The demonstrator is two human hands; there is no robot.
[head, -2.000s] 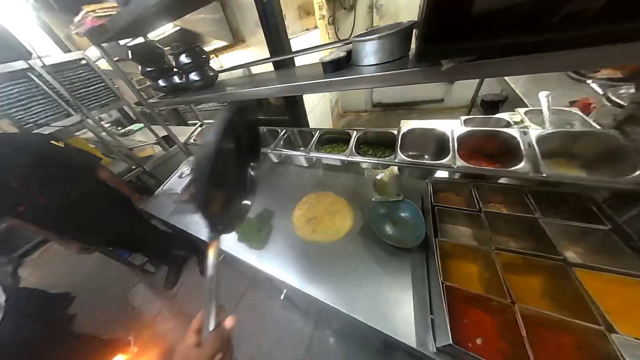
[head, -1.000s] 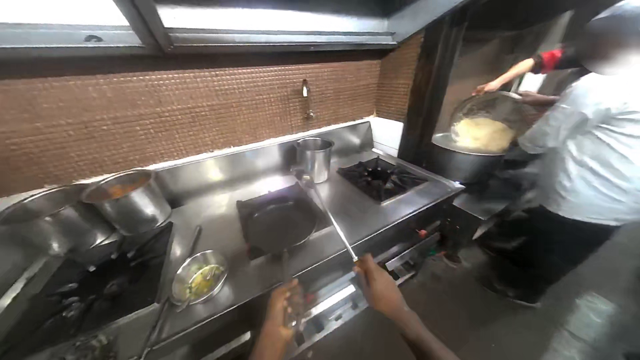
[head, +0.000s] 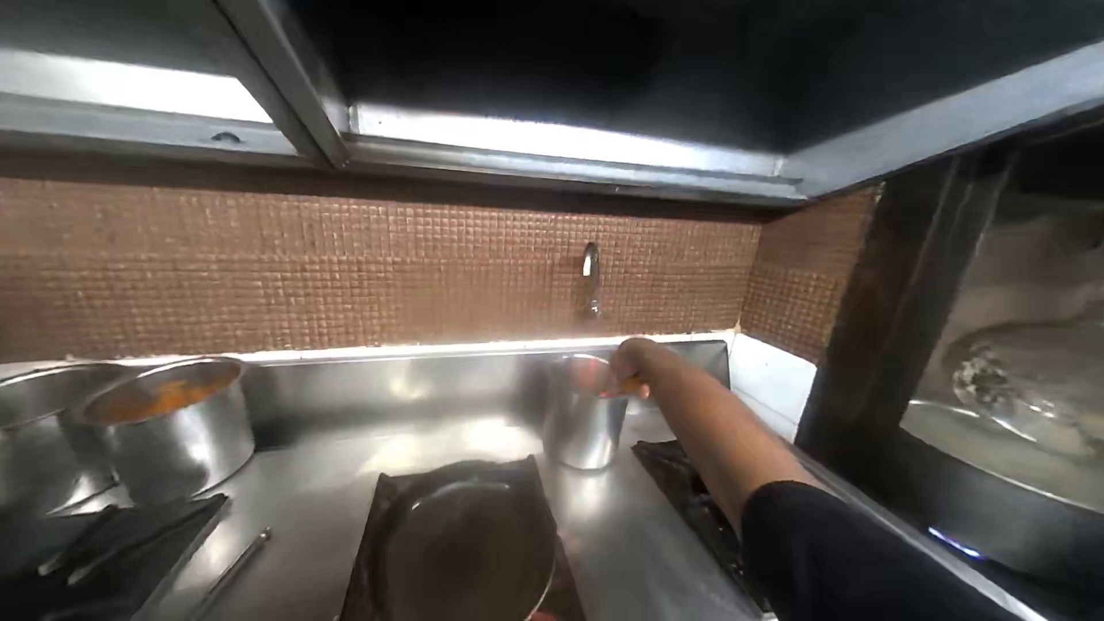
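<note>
My right hand point(head: 634, 366), at the end of a bare forearm from a black sleeve, reaches over the rim of a tall steel pot point(head: 586, 423). Its fingers are curled and blurred; something orange shows by them, and whether they grip it is unclear. Reddish colour is visible inside the pot. A dark round frying pan point(head: 470, 552) sits on the middle burner, its handle out of view. A sliver of skin, seemingly my left hand point(head: 542, 617), shows at the bottom edge beside the pan; its fingers are hidden.
Two wide steel pots stand at left, one point(head: 194, 448) holding orange food. A metal utensil handle point(head: 237, 565) lies between burners. Another burner point(head: 690, 500) is under my right forearm. A wall tap point(head: 592, 276) sits behind; a large vessel point(head: 1009, 483) stands at right.
My right hand has moved forward to the tall pot; the long metal utensil it held a second ago no longer shows. My left hand has mostly left the view. The view has turned from the prep counter.
</note>
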